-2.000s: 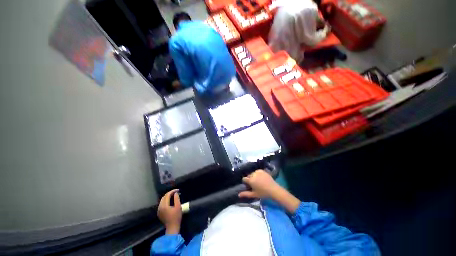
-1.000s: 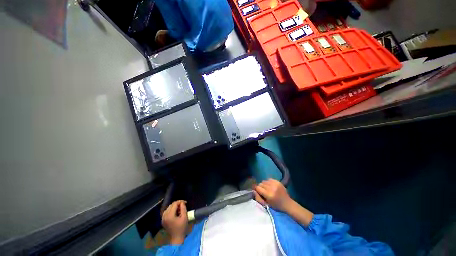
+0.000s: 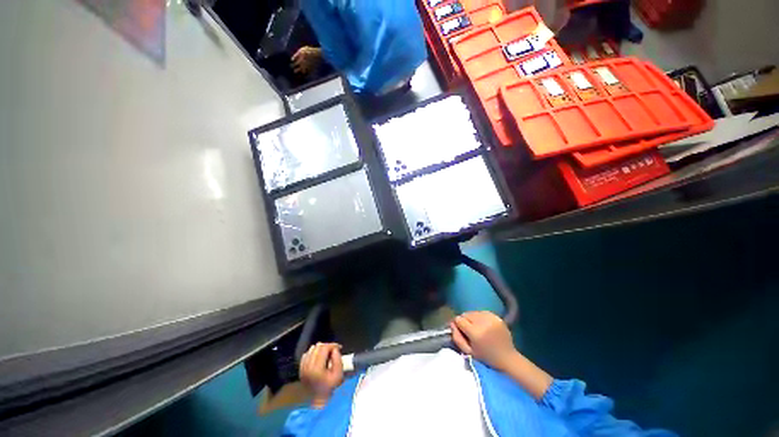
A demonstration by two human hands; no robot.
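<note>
My left hand [image 3: 322, 370] is closed on the left part of the grey trolley handle [image 3: 406, 348], beside a pale sleeve on the tube. My right hand [image 3: 483, 338] is closed on the handle's right part. The handle lies close against my front. Beyond it stand two columns of stacked black two-pocket trays, a left one [image 3: 336, 248] and a right one [image 3: 448, 241]. Film-covered panels [image 3: 330, 212] lie in the pockets, some glaring white, with dark round marks near a corner. The trolley deck is hidden.
A grey-white door [image 3: 154, 196] stands close on the left. Red compartment trays [image 3: 598, 124] with small devices lie on the right. A person in a blue smock [image 3: 376, 38] is just beyond the stacks. A brown carton [image 3: 286, 396] is at lower left, partly hidden. Teal floor [image 3: 581, 324] shows lower right.
Over two seconds the handle has come away from the stacks, opening a gap with floor and my legs visible. In the last second the whole view shifted slightly. Both hands stay on the handle.
</note>
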